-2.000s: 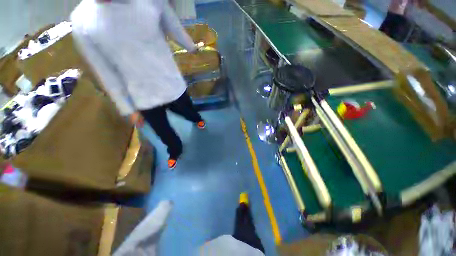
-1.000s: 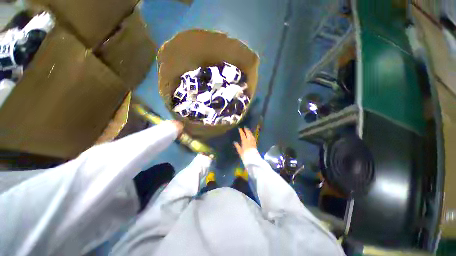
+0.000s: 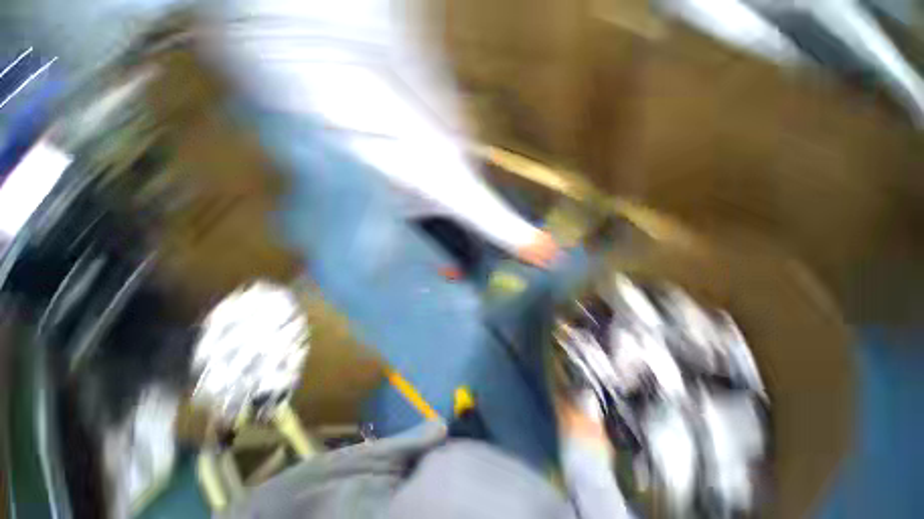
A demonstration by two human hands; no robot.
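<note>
The view is strongly blurred. A large brown open-topped carton (image 3: 811,405) stands at the lower right, with loose white-and-black camera units (image 3: 674,395) inside. My right hand (image 3: 586,424) is at the carton's near left side, its fingers too blurred to read; whether it grips the rim I cannot tell. My left hand is not visible; only a grey sleeve shows near the bottom centre.
Another person's white sleeve (image 3: 405,142) and hand (image 3: 537,249) reach in from the top. Large brown cartons (image 3: 699,122) fill the upper right. A white pile (image 3: 251,343) and pale bars (image 3: 294,431) are at the lower left. Blue floor (image 3: 385,294) has a yellow line.
The view has swung round strongly. The carton of units now shows at the lower right instead of the upper centre. My left hand is no longer visible.
</note>
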